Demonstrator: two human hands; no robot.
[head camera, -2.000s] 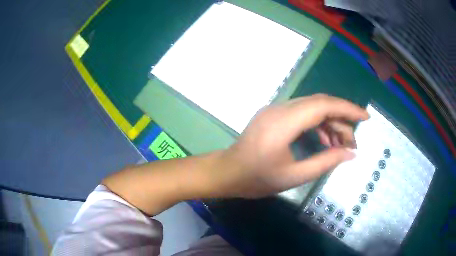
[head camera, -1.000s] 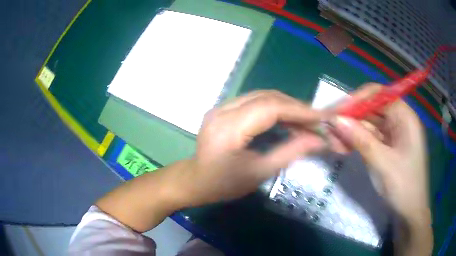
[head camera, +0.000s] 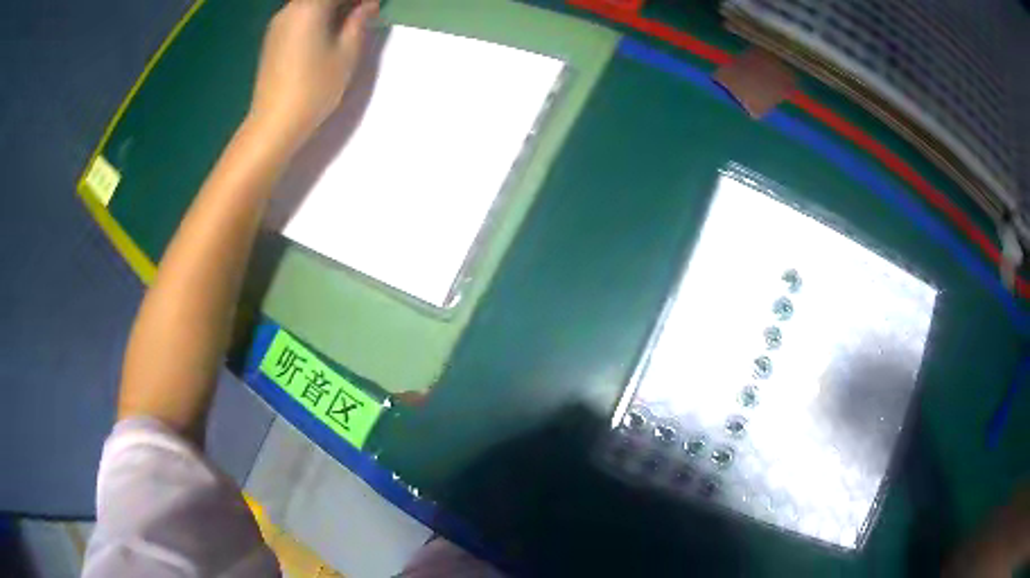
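My left hand (head camera: 311, 57) is at the far left corner of a white sheet (head camera: 435, 158) that lies over a clear tray on the light green mat (head camera: 503, 271). Its fingers are bent together and partly cut off by the top edge; whether they pinch the sheet is unclear. A receiving tray (head camera: 841, 339), bright with glare, lies on the dark green bench to the right. It has a column of small dark discs (head camera: 773, 338) and several more at its near left corner, partly in shadow. Only a blurred bit of my right hand (head camera: 1000, 548) shows at the lower right corner.
A layered tray pile (head camera: 904, 96) stands at the rear right. A brown-red square (head camera: 754, 82) lies by the red and blue tape. A green label (head camera: 322, 387) is on the near bench edge. Yellow tape marks the left edge, with grey-blue floor beyond.
My left hand has moved from the middle to the upper left, over the sheet's far corner. My right hand has withdrawn to the lower right, and the red probe is out of view.
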